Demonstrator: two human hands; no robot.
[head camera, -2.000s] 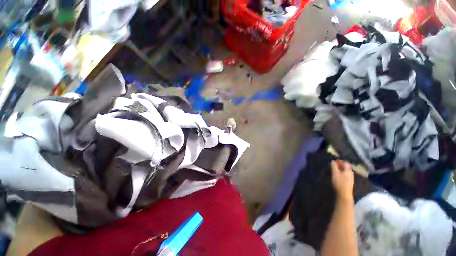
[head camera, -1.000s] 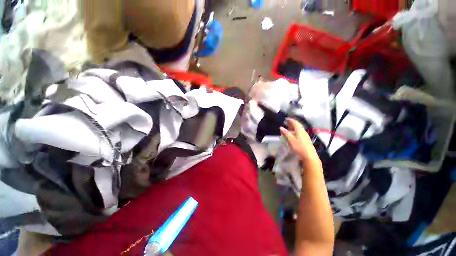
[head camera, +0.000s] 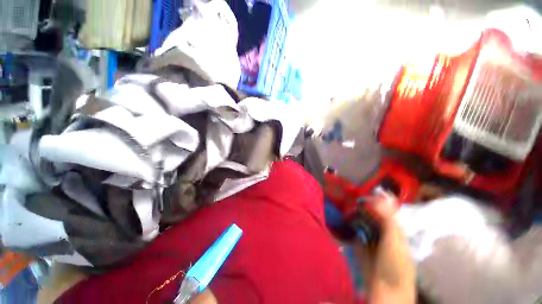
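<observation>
A large tangled bundle of grey-brown and white garment pieces (head camera: 172, 136) lies against my chest on the left, over my bent left forearm, part of which shows at the bottom left. My left hand is not seen; the bundle hides much of that side. My right hand (head camera: 383, 208) is low on the right, blurred, beside a dark object (head camera: 365, 227). Whether it grips that object cannot be told. A light-blue item (head camera: 217, 254) hangs on my maroon shirt (head camera: 279, 237).
Red baskets (head camera: 416, 107) and a white lattice basket (head camera: 496, 107) stand at the right. A blurred pale heap (head camera: 463, 243) lies at the lower right. A blue basket (head camera: 273, 53) with dark cloth is ahead. The floor (head camera: 350, 133) shows scraps.
The view has swung; the dark and white cloth pile on the right is replaced by red and white baskets. The bundle stays at my chest. My right hand appears lower and more blurred.
</observation>
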